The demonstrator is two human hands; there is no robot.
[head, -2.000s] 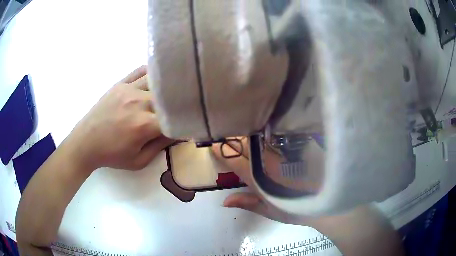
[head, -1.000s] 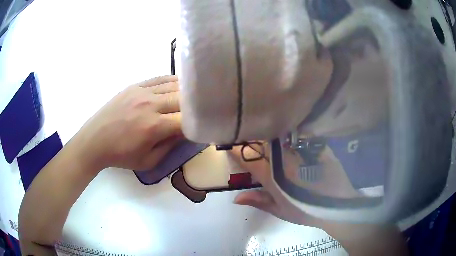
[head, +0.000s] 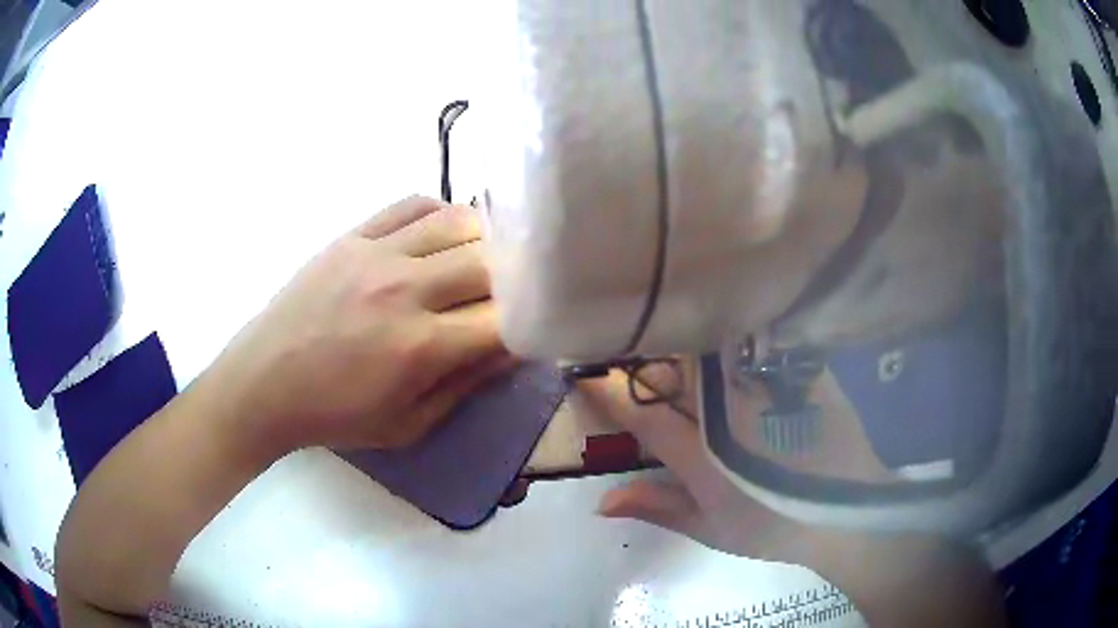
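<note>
A grey-blue flap piece [head: 472, 460] with a rounded corner lies over the front left of the cream machine bed [head: 554, 444]. My left hand [head: 392, 325] rests flat on it, its fingertips hidden behind the sewing machine head [head: 601, 184]. My right hand [head: 687, 472] is at the right of the piece, fingers near the dark wire loop [head: 652, 380], partly seen through the clear eye guard [head: 858, 472]. I cannot tell if it grips the fabric. The needle is hidden.
Dark navy pieces [head: 64, 294] lie at the far left, with another navy piece [head: 120, 399] partly behind my left forearm. A blue-grey stack [head: 932, 399] shows through the eye guard. A red mark [head: 609, 453] is on the bed's front edge. A printed ruler [head: 748, 613] runs along the table edge.
The flap piece has come out from under my left hand and swung towards the front, now covering the brown corner piece and part of the bed. The view has shifted, so the machine head appears further right.
</note>
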